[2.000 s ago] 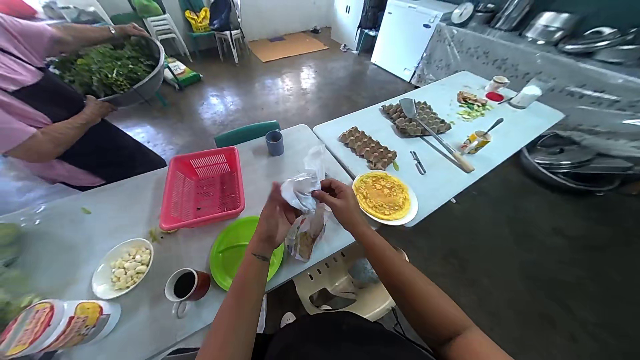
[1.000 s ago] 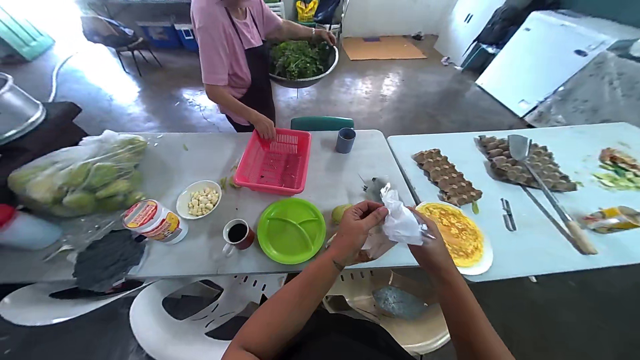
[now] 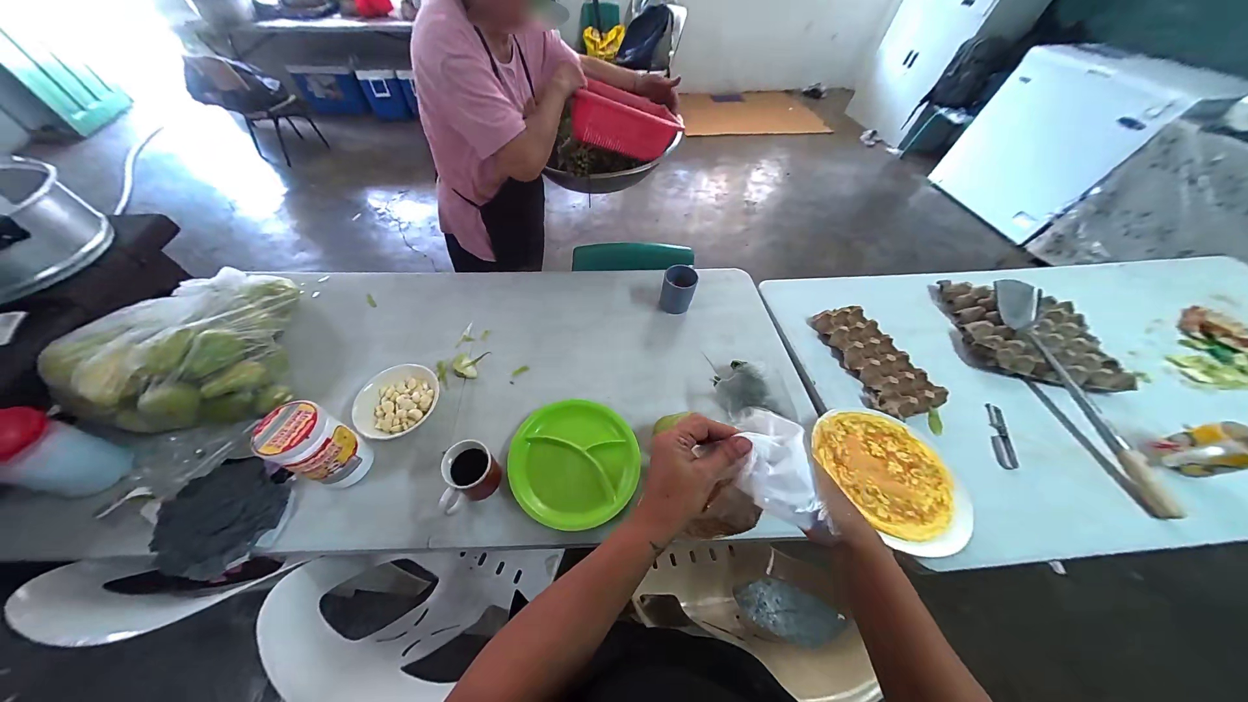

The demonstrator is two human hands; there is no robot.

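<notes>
My left hand [image 3: 694,470] pinches the edge of a white plastic bag [image 3: 777,468] above the table's front edge. On the bag's right side, my right hand [image 3: 840,507] is partly hidden by it; its fingers are hard to make out. Under the hands lies a brown item in clear plastic [image 3: 726,514]. A green divided plate [image 3: 573,465] is left of my hands. To their right, a yellow omelette [image 3: 882,475] rests on a white plate [image 3: 951,531]. Behind the bag lies a clear plastic bag with something dark in it [image 3: 746,388].
Across the table a person [image 3: 487,127] holds a red basket [image 3: 624,122] over a metal basin [image 3: 604,180]. Nearby stand a coffee mug [image 3: 471,470], a bowl of garlic [image 3: 395,401], a jar [image 3: 312,444], a blue cup [image 3: 678,290], egg trays [image 3: 877,361] and a long-handled turner [image 3: 1082,395].
The person across the table has lifted the red basket off the table and now holds it over the basin. My hands stay at the white bag. The view swung left since the earliest frame.
</notes>
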